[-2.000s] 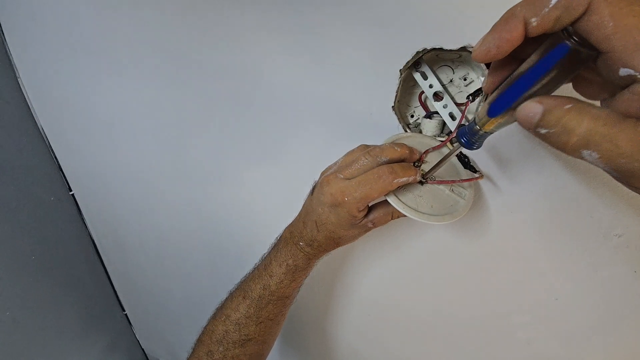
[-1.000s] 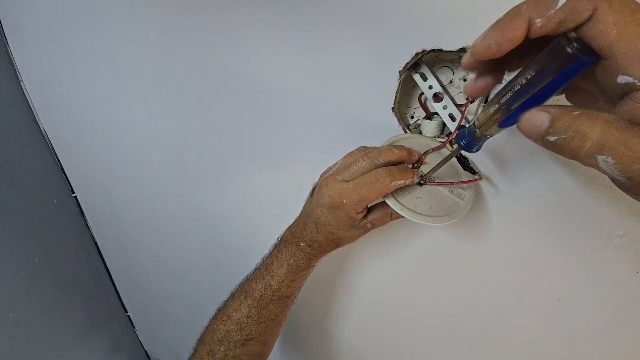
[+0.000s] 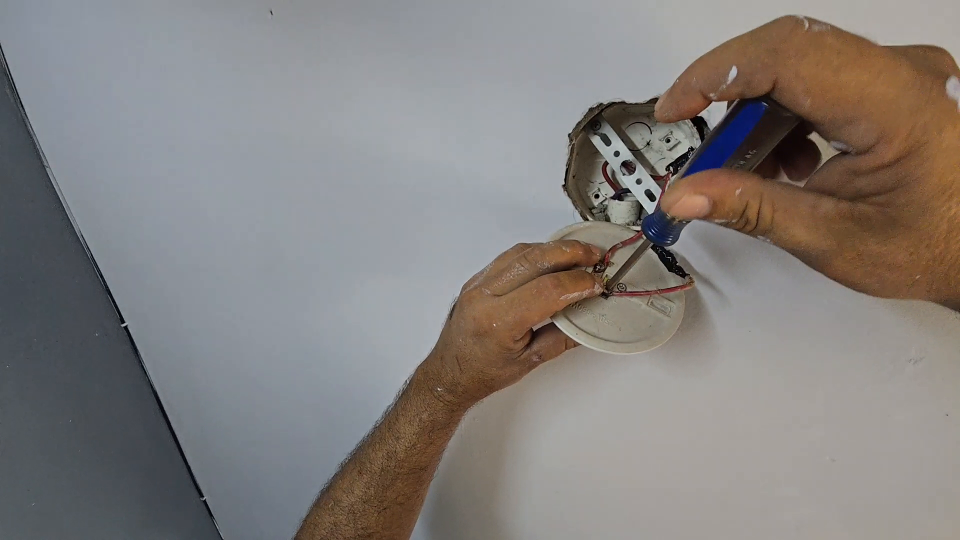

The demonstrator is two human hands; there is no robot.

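My left hand (image 3: 510,315) grips the left edge of a round white plastic fixture base (image 3: 637,330), its fingertips beside the wire terminals. In my right hand (image 3: 832,157) is a screwdriver (image 3: 724,150) with a blue and dark handle, held between thumb and fingers. The shaft slants down left, and its tip meets a terminal near my left fingertips. Red wires (image 3: 652,291) run across the base, and black tape (image 3: 669,261) wraps a joint at its right. Above is an open electrical box (image 3: 581,169) with a slotted metal mounting strap (image 3: 625,163) across it.
The box is set in a smooth white surface (image 3: 300,225), and its cut rim is ragged. A white fitting (image 3: 622,210) sits in the lower part of the box. At the far left lies a dark grey surface (image 3: 67,337) beyond a thin dark edge line.
The screwdriver handle has turned in my right hand, its blue stripe showing differently, and those fingers have shifted around it. My left hand keeps its hold on the base.
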